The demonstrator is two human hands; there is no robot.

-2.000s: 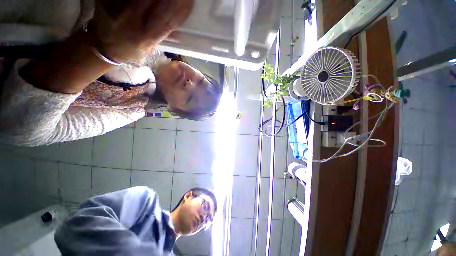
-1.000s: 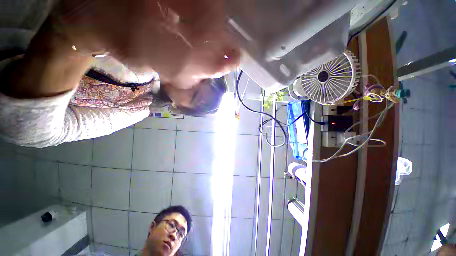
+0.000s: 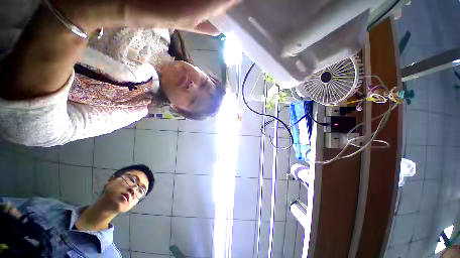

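A white plastic housing (image 3: 302, 38), cut off by the top edge, is close to the camera and tilted. A large blurred hand (image 3: 151, 12) reaches to its left edge; whether it grips the housing is unclear. The hand's bangled wrist and forearm run into the white sleeve of a person (image 3: 108, 108) facing the camera. I cannot make out either of my own hands. A thin black cable (image 3: 243, 90) hangs below the housing.
The view is turned sideways. A white fan (image 3: 330, 78), partly behind the housing, stands by a brown shelf (image 3: 335, 201) with sockets and loose cables. A blue packet (image 3: 301, 131) lies beside it. Another person in blue (image 3: 96, 221) is at lower left.
The white housing has moved right and now covers part of the fan. The large hand has shifted upward from the person's face since the last frame. The person in blue has moved left.
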